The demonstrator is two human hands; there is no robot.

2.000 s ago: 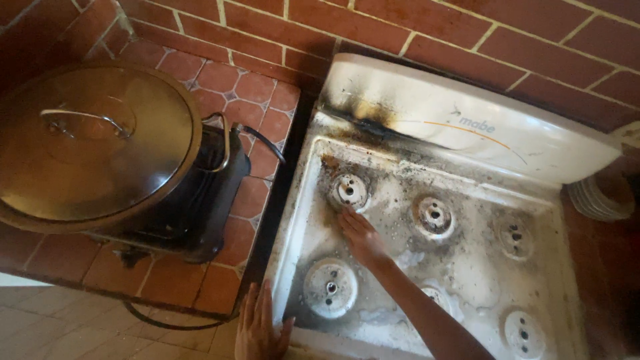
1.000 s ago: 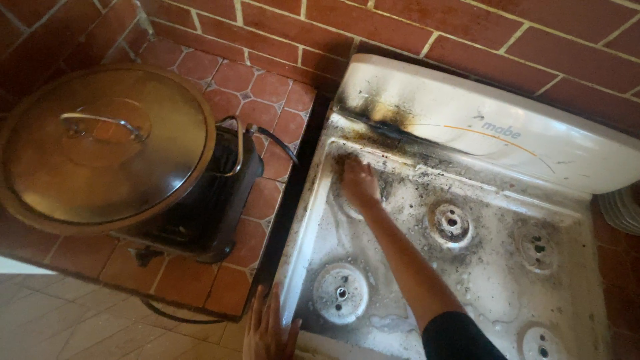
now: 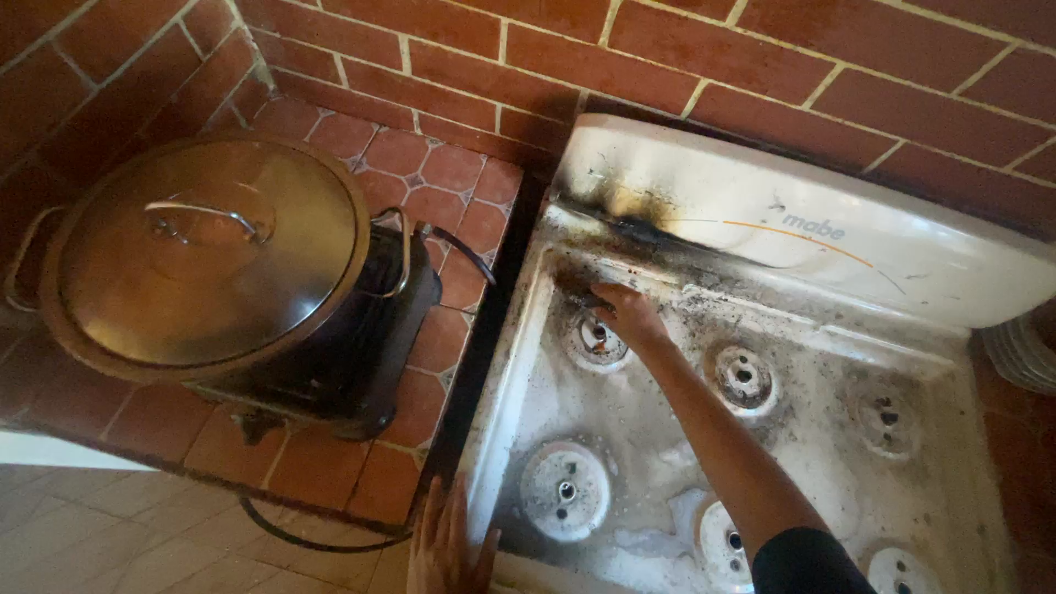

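Observation:
The white Mabe gas stove top (image 3: 643, 429) is stained with soot, grease and crumbs, and its burner seats are bare. My right hand (image 3: 631, 318) reaches to its back left corner, fingertips down just above the rear left burner seat (image 3: 598, 340); whether something small is under the fingers cannot be told. At the stove's front left edge my left hand (image 3: 450, 540) rests with its fingers spread, holding nothing. A scorched patch marks the backguard (image 3: 701, 190). The front left burner seat (image 3: 566, 491) lies between my hands.
A large lidded metal pot (image 3: 214, 256) stands on a dark portable burner (image 3: 355, 363) on the tiled counter (image 3: 412, 412) at the left. A black hose (image 3: 462, 252) runs behind it. Stacked plates (image 3: 1019, 355) are right of the stove, and a brick wall (image 3: 577, 70) rises behind.
My right hand has moved from the rear left burner seat toward the back left corner of the stove top. My left hand stays at the front left edge.

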